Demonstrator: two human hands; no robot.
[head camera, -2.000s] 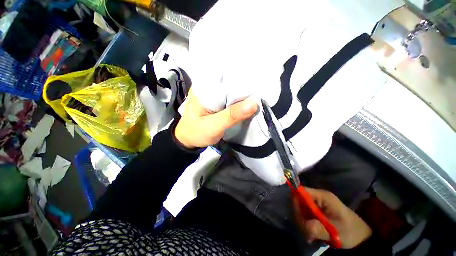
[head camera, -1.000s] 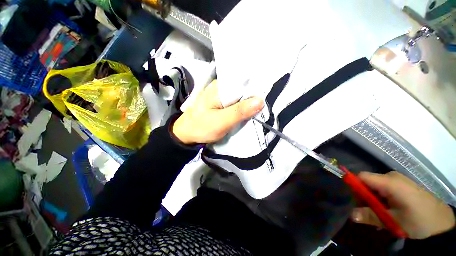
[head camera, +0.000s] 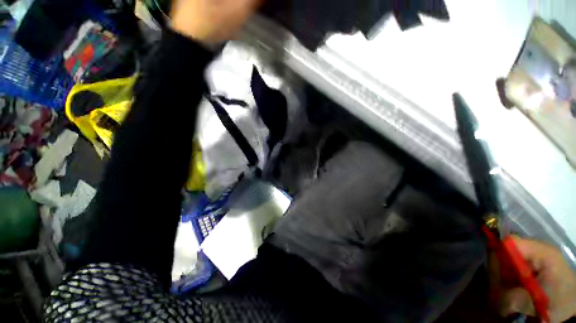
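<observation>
My right hand (head camera: 540, 271) at the lower right holds the red handles of the scissors (head camera: 483, 170), their blades together and pointing up over the table's front edge. My left hand (head camera: 211, 16) is blurred and cut off by the top edge; I cannot tell whether it holds anything. A white piece with black stripes (head camera: 230, 135) hangs below the table edge, to the right of my left sleeve. Black fabric pieces (head camera: 328, 19) with jagged ends lie on the white table at the top.
The sewing machine (head camera: 543, 82) is at the upper right. The ruler strip (head camera: 379, 110) runs along the table's front edge. A yellow bag (head camera: 101, 113) is partly behind my left sleeve. Blue crates (head camera: 28, 72) and scraps (head camera: 57, 158) are at the left.
The striped white panel has left the lap and table in front of me. My left hand has moved up to the top edge. My right hand and scissors are further right, blades turned upward.
</observation>
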